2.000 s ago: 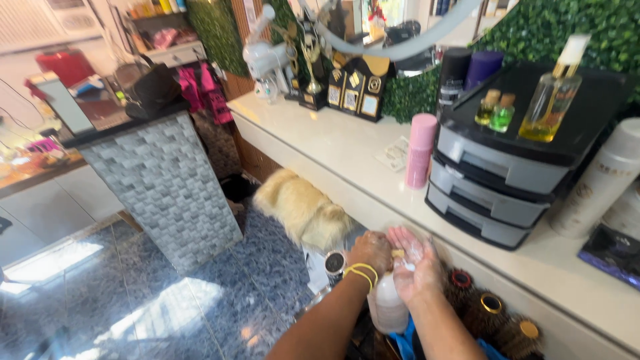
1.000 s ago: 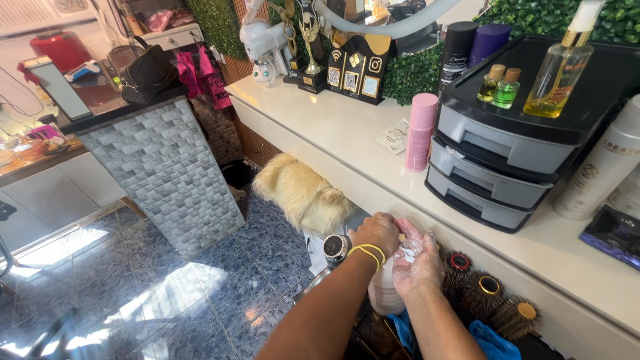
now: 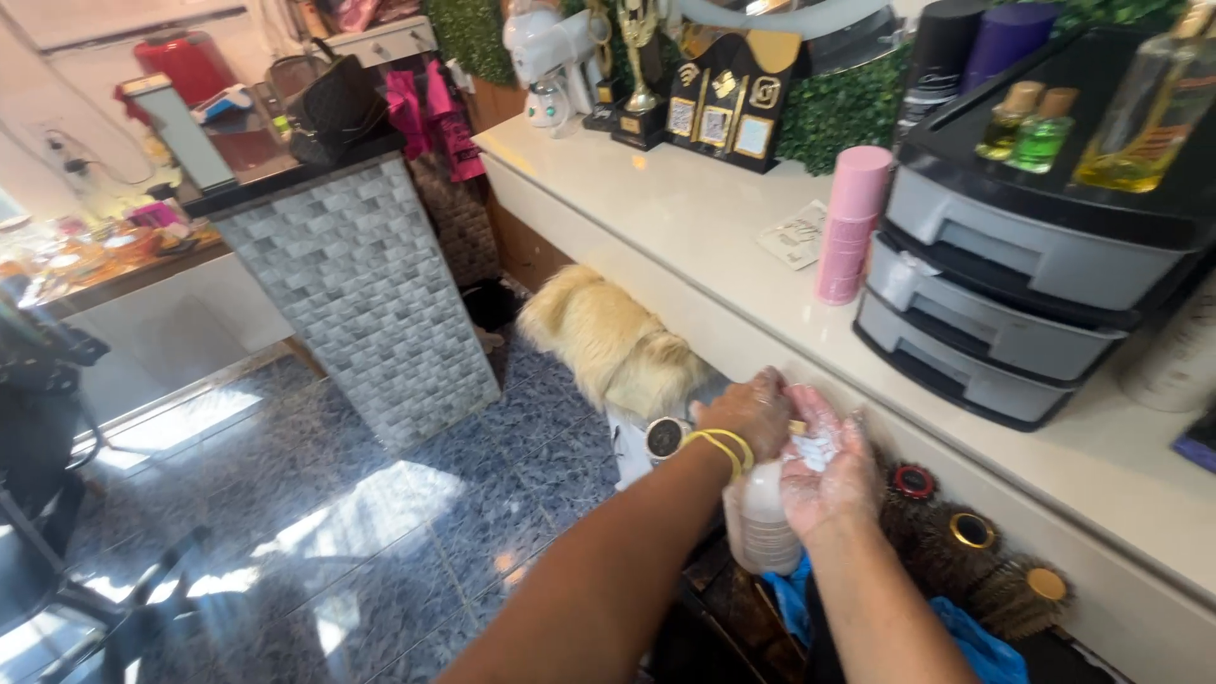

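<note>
My left hand (image 3: pixel 750 418), wearing a yellow bracelet and a round-faced watch (image 3: pixel 667 437), is closed over the top of a whitish pump bottle (image 3: pixel 765 527). The fingers mostly hide the pump head; a small gold-coloured piece shows beside them. Close on its right, my right hand (image 3: pixel 838 465) is cupped palm up with white cream (image 3: pixel 819 448) on the palm and fingers. Both hands look wet or smeared. The bottle stands below the hands, near a blue cloth (image 3: pixel 793 598).
Several round hairbrushes (image 3: pixel 971 530) stand right of my right forearm. A white counter (image 3: pixel 665 228) above holds a pink bottle (image 3: pixel 855 223) and a grey-fronted drawer unit (image 3: pixel 1026 256). A cream-coloured furry thing (image 3: pixel 608 337) lies beyond the hands. A tiled pedestal (image 3: pixel 356 304) stands left.
White cream shows more plainly on my right palm than two seconds ago. My left hand stays at the bottle's top beside it. The view has shifted slightly.
</note>
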